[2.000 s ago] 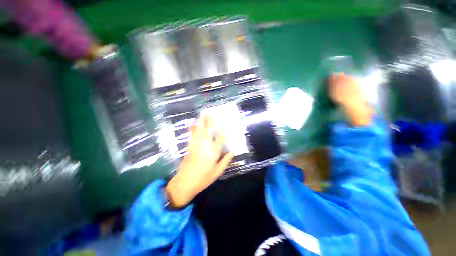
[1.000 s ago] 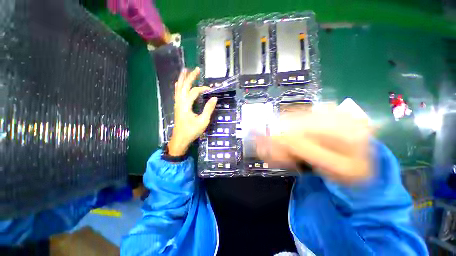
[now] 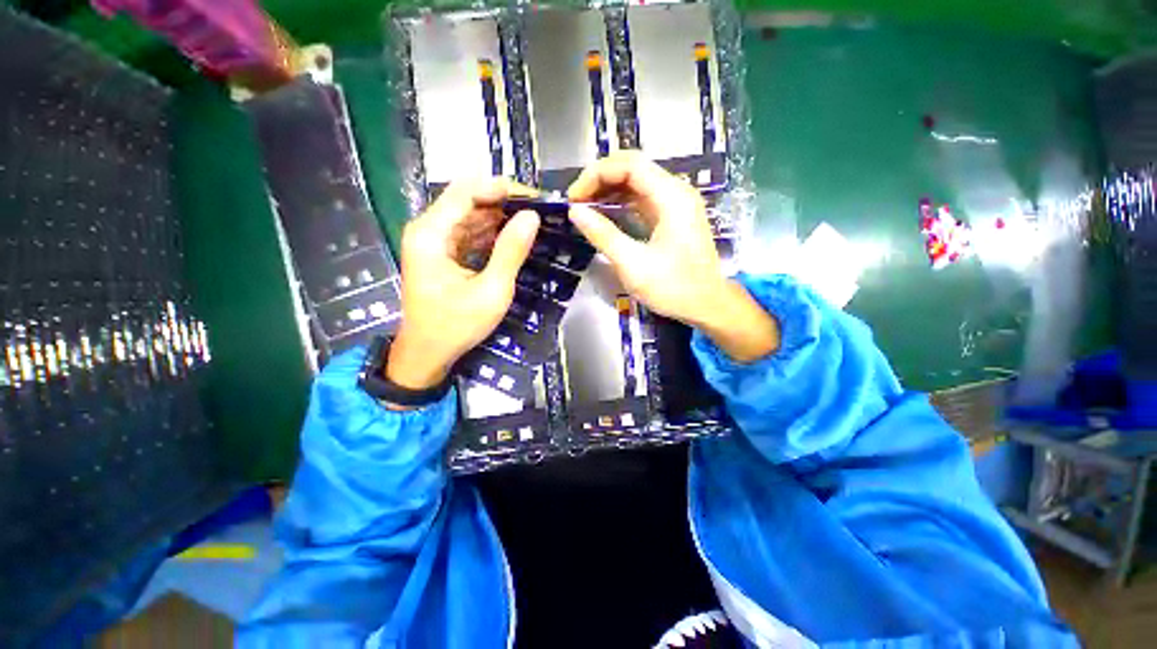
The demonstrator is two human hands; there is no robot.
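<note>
A clear blister tray [image 3: 740, 127] lies in front of me with silver-backed LCD screens [image 3: 558, 102], dark at their near ends, each with an orange-tipped flex cable. My left hand [image 3: 467, 273] and my right hand [image 3: 657, 241] meet over the tray's middle. Both pinch the top end of a strip of black adhesive pieces [image 3: 523, 317] between thumb and fingers. The strip hangs slanted down to the left over the near-left pocket. The fingertips hide part of the pinched end.
A long sticker sheet [image 3: 333, 209] lies left of the tray, under a pink-wrapped post [image 3: 209, 36]. Stacked trays [image 3: 89, 254] stand at the far left. A white slip [image 3: 825, 264] and red tabs [image 3: 941, 235] lie to the right.
My right hand has come from a blur over the near-right pockets to meet my left hand. The black strip, earlier straight over the near-left pocket, is now slanted with both hands at its top end.
</note>
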